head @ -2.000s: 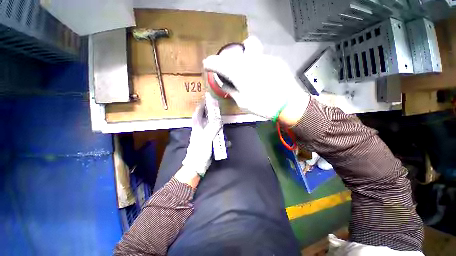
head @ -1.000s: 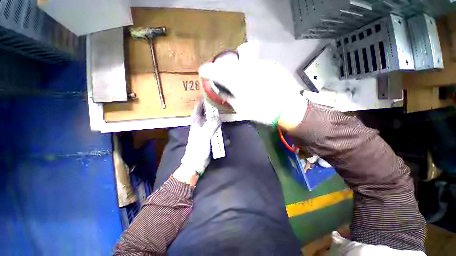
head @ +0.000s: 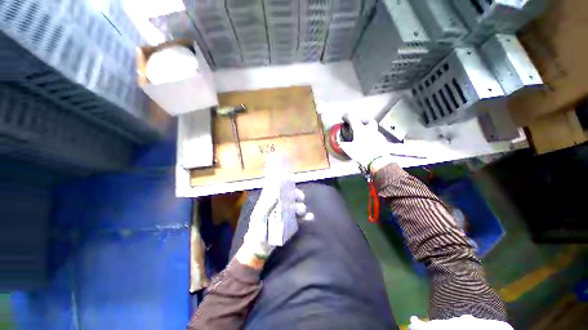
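Observation:
My left hand [head: 261, 222], in a white glove, holds a narrow pale sheet-metal housing [head: 282, 216] above my lap at the bench edge. The housing is tilted, its upper end over the cardboard, and looks blurred. My right hand [head: 363, 140], in a white glove, is on the red-rimmed disc sander [head: 338, 140] on the white bench, just right of the cardboard. The hand partly hides the sander. A red air hose [head: 373, 201] hangs below my right wrist.
A T-handled tool [head: 236, 132] lies on the cardboard [head: 290, 119], beside a grey metal block [head: 197, 138]. A white carton [head: 184, 90] holds white discs. Stacked slotted housings [head: 445, 90] line the back and right. A small loose plate [head: 394, 122] lies right of the sander.
My right hand and the sander have moved right, away from the housing and onto the bench. The housing shows more of its face in my left hand. The view has shifted, showing more of the back.

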